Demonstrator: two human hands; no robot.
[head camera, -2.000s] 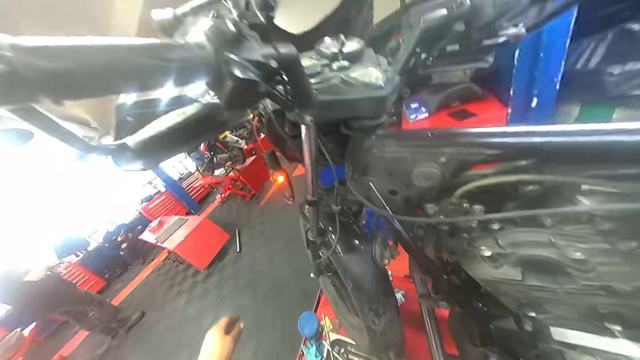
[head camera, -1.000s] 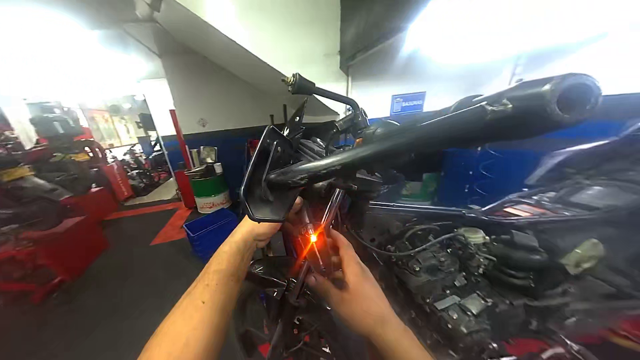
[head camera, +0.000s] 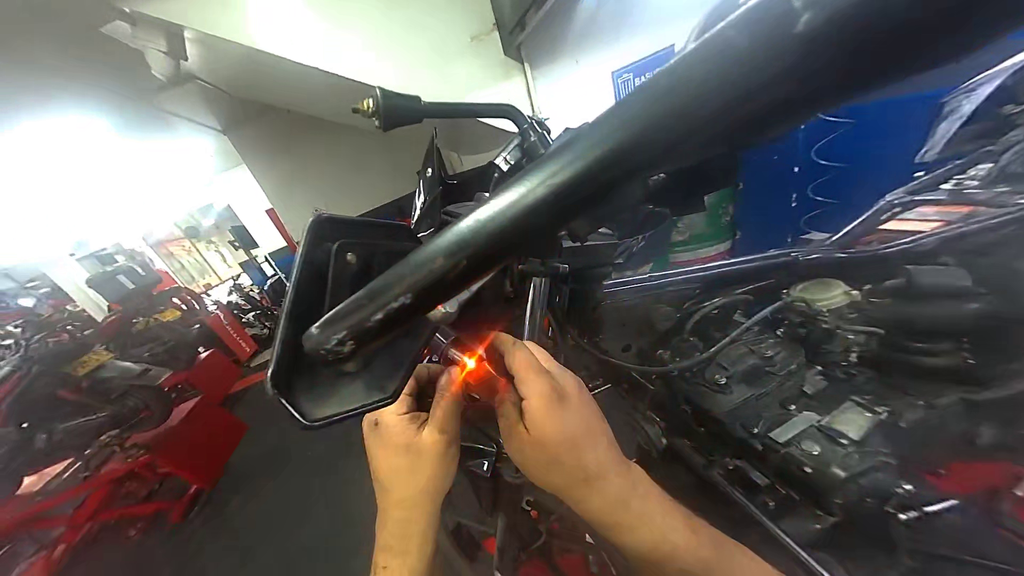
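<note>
An orange turn-signal light (head camera: 472, 365) glows at the front of a motorcycle, just behind a black rear-view mirror (head camera: 368, 320). Around its left side my left hand (head camera: 418, 428) has thumb and fingers closed. My right hand (head camera: 552, 412) grips the light from the right, its fingertips close to those of the left. Part of the light's housing is hidden by the fingers and the glare. To the right of the hands rises a chrome fork tube (head camera: 536, 308). Across the upper view runs a black handlebar or mirror stem (head camera: 512, 192), blurred and near the camera.
The motorcycle's exposed engine (head camera: 792, 384) and a cable (head camera: 680, 368) lie at the right. Above, a second mirror stem (head camera: 472, 110) sticks out leftward. Red lift stands (head camera: 192, 440) with other motorcycles occupy the left. Blue panels (head camera: 784, 176) and a green drum (head camera: 704, 228) stand behind.
Two seconds ago only one hand showed, low in the view and apart from the light. Both hands came to the light by one second ago and remain there. The view has swung and moved closer.
</note>
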